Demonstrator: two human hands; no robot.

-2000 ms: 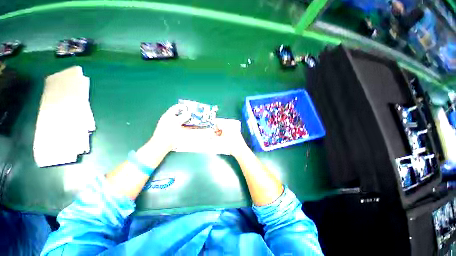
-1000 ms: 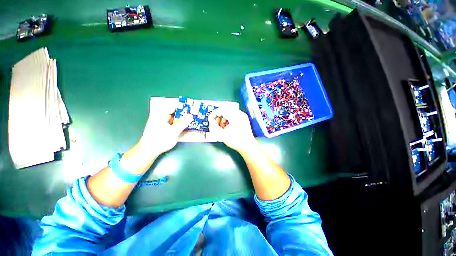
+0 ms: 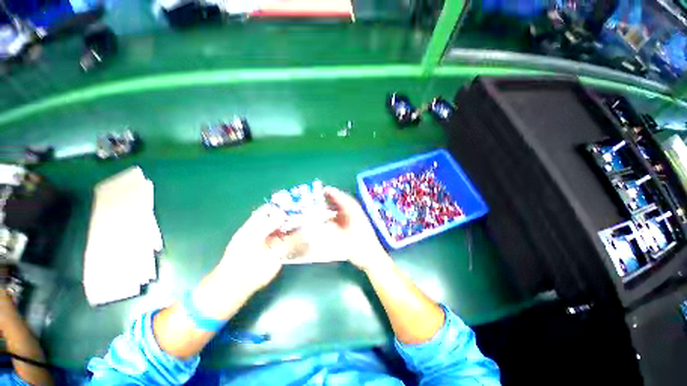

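A small blue and white circuit board is held between my two hands in the middle of the view, blurred. My left hand grips its left side. My right hand holds its right side. A white work sheet lies under the hands, mostly hidden by them. A light blue strap is around my left wrist. Right of my right hand, the blue parts bin holds a heap of tiny red, dark and bluish parts.
Off-white stacked sheets lie at left. Half-finished units stand along the far side, with two dark ones behind the bin. Black trays are stacked at right, holding boards. Another person's arm shows at lower left.
The view has tilted up and shifted, so the far bench edge and another person's arm now show. Both hands still hold the board, which now looks tilted and raised off the sheet.
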